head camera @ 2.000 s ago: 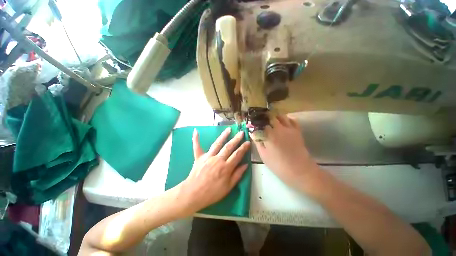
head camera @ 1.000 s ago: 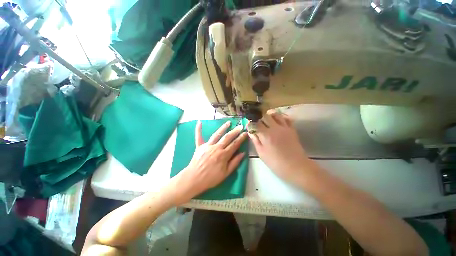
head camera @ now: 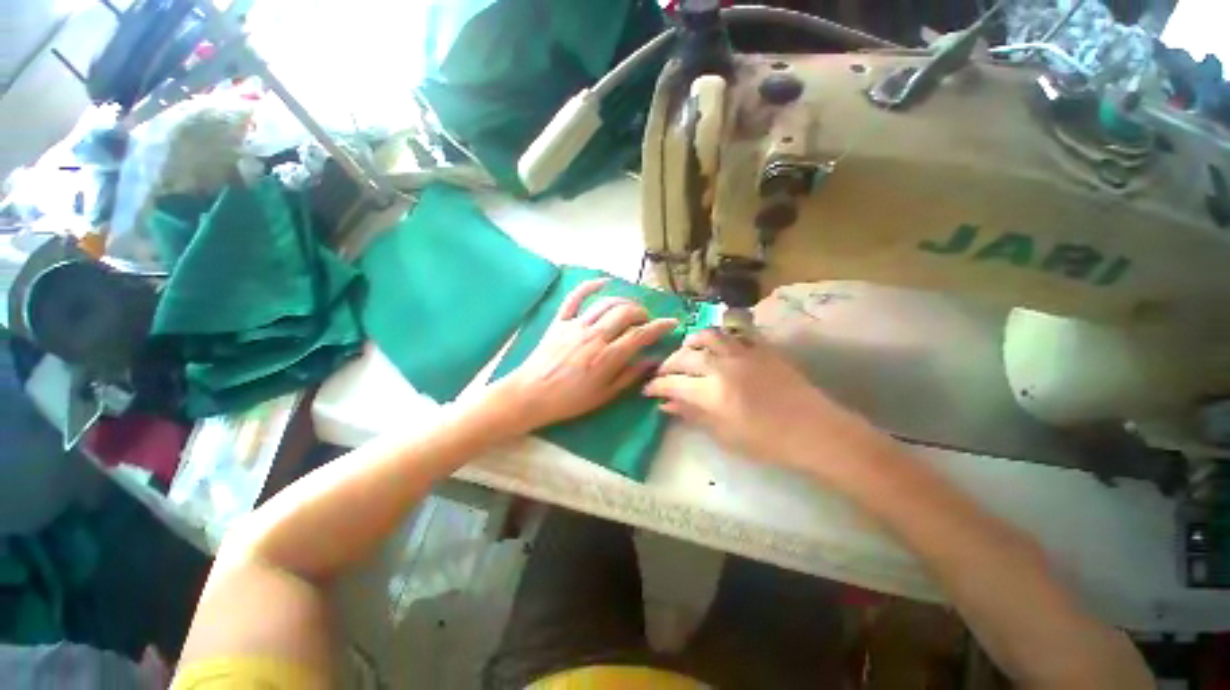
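Observation:
A green fabric piece (head camera: 610,434) lies under both hands at the needle of the beige sewing machine (head camera: 863,202) with green "JARI" lettering. My left hand (head camera: 587,353) lies flat on the piece, fingers apart, just left of the needle. My right hand (head camera: 735,391) is at the piece's right edge, in front of the presser foot, with its fingertips on the fabric. Whether its fingers pinch the edge is hard to tell. The needle and presser foot are mostly hidden. A second green piece (head camera: 452,290) lies flat to the left, touching or overlapped by the first.
A layered stack of green pieces (head camera: 250,290) is at the left. A larger green cloth heap (head camera: 533,81) is behind the table. An off-white lamp (head camera: 560,142) hangs left of the machine head. The marked table edge (head camera: 648,510) runs in front. A dark round part (head camera: 88,307) is far left.
The view has shifted and tilted. The piece under my hands is turned at an angle, my left fingers are more bent, and my right fingers have moved onto the fabric edge.

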